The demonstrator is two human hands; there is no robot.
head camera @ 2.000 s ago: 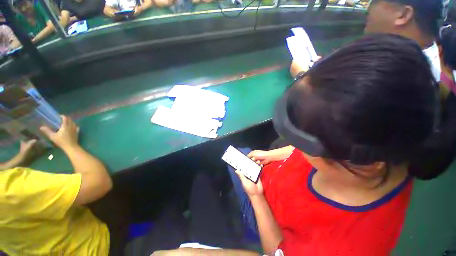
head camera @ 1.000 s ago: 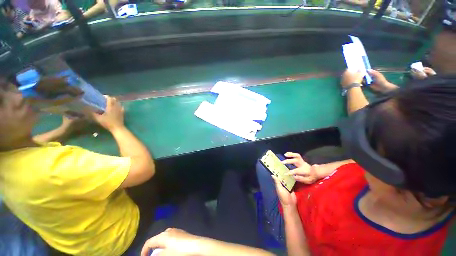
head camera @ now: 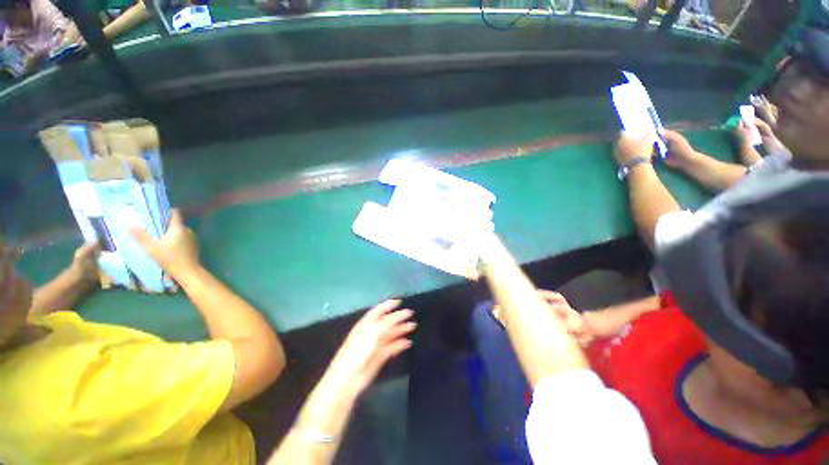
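A flattened white folding carton (head camera: 423, 213), washed out by glare, is over the green worktop (head camera: 282, 254) in front of me. My right hand (head camera: 486, 252) grips its near right end; the fingers are partly lost in the glare. My left hand (head camera: 380, 338) is bare and empty, fingers apart, just in front of the worktop edge and short of the carton.
At left, a person in yellow (head camera: 136, 372) holds light blue and brown cartons (head camera: 118, 204). At right, a person in red (head camera: 645, 381) sits close by; beyond, another person's hands hold a white carton (head camera: 638, 113). A dark channel (head camera: 364, 113) runs behind the worktop.
My right hand has reached forward from the bottom to the carton, whose near right end has shifted slightly. My left hand has come into view. The left neighbour's cartons now stand more upright.
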